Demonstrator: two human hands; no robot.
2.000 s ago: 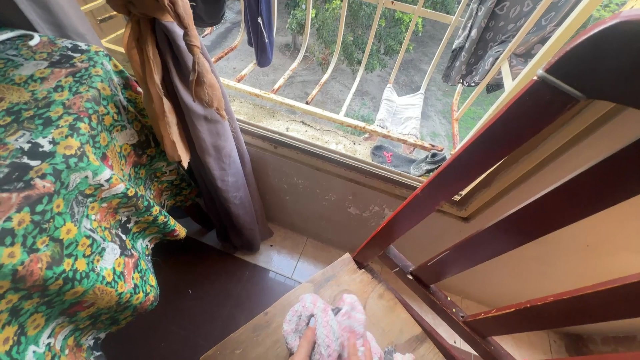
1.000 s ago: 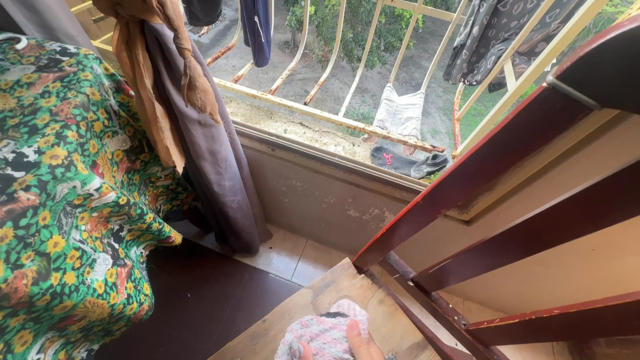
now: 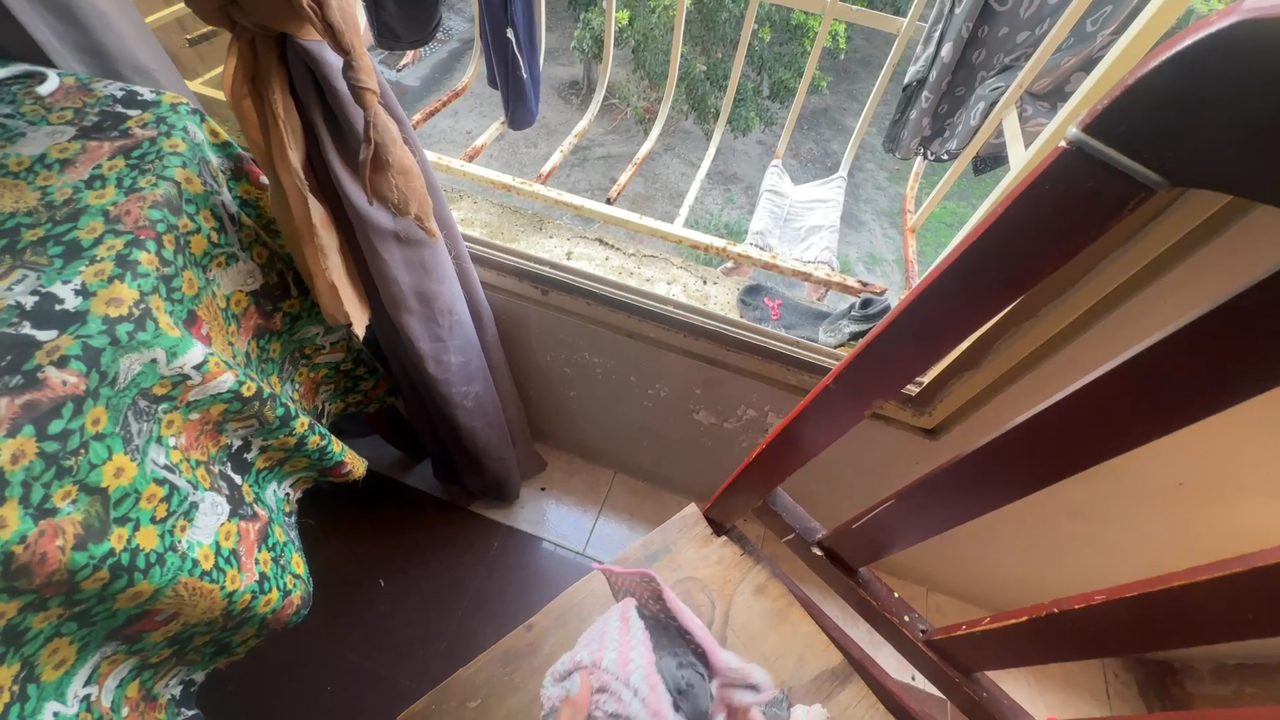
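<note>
A pink and white knitted sock point(image 3: 612, 662) lies over a wooden board point(image 3: 500, 665) at the bottom of the head view. Its pink edge stands raised, and dark fabric shows inside the opening. Just a finger of my left hand point(image 3: 575, 698) is visible, pressed to the striped side. My right hand point(image 3: 738, 712) is at the pink edge on the other side, cut off by the frame. Grey fabric lies beside it.
A dark red slatted wooden frame point(image 3: 930, 290) rises at the right. Flowered cloth point(image 3: 110, 400) drapes at the left beside a knotted curtain point(image 3: 420, 300). Beyond the sill, a dark sock point(image 3: 785, 312) lies near rusty window bars point(image 3: 640, 222) hung with garments.
The pink and white fabric was bunched, then rounded over my hands; now it is opened out, with a raised pink edge and dark fabric inside. My hands have moved lower, mostly out of view.
</note>
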